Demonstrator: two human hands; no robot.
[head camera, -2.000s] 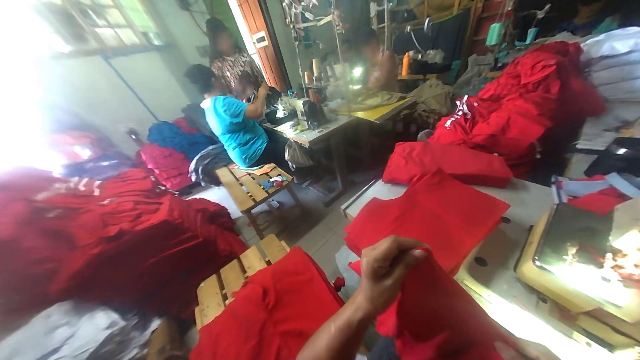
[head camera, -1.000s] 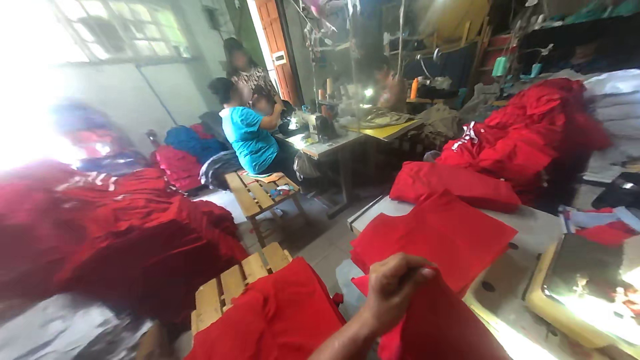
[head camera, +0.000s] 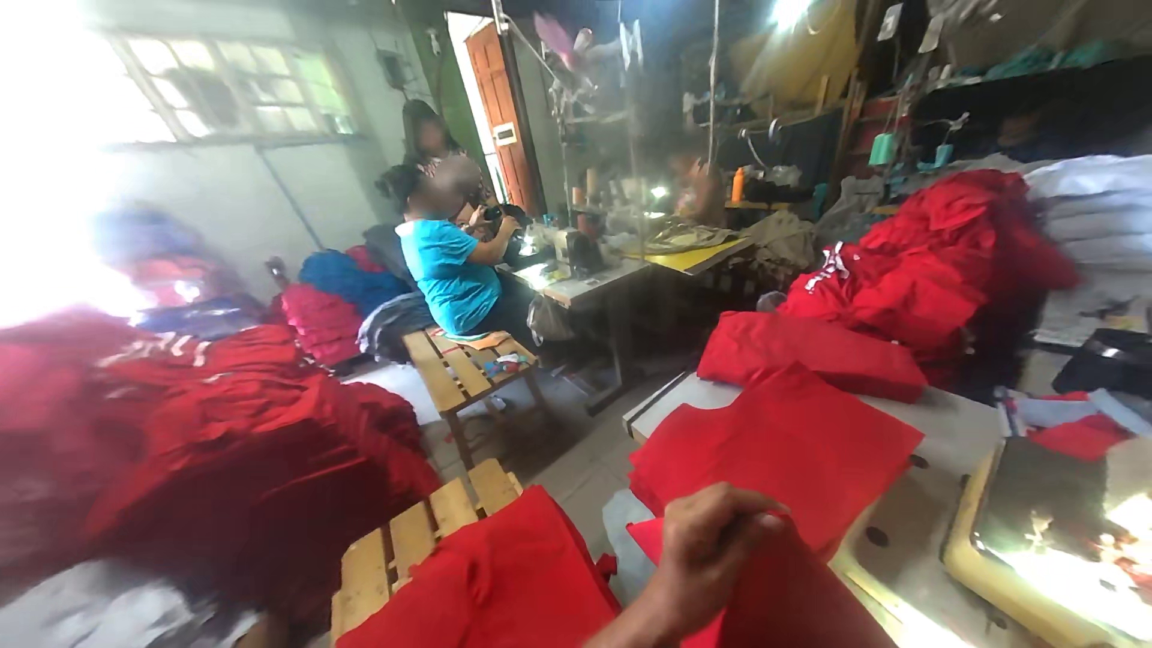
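Note:
My left hand (head camera: 715, 549) is closed on the upper edge of a piece of red fabric (head camera: 792, 594), which hangs down past the bottom edge of the view. Just behind it, more flat red fabric (head camera: 774, 441) lies over the near edge of a white sewing machine table (head camera: 936, 504). A folded red fabric bundle (head camera: 810, 351) rests beyond that. To the left of my forearm, a stack of red fabric (head camera: 504, 585) sits on a slatted wooden bench (head camera: 414, 531). My right hand is out of view.
At the right is a sewing machine (head camera: 1017, 531) with a bright light. Large red fabric heaps (head camera: 936, 261) stand behind the table and at the left (head camera: 252, 432). A person in a blue shirt (head camera: 450, 279) sits on another slatted bench (head camera: 441, 373) by a sewing machine (head camera: 567, 247); others are behind.
My left hand keeps its hold on the red fabric. The view has shifted slightly. No other plain change shows.

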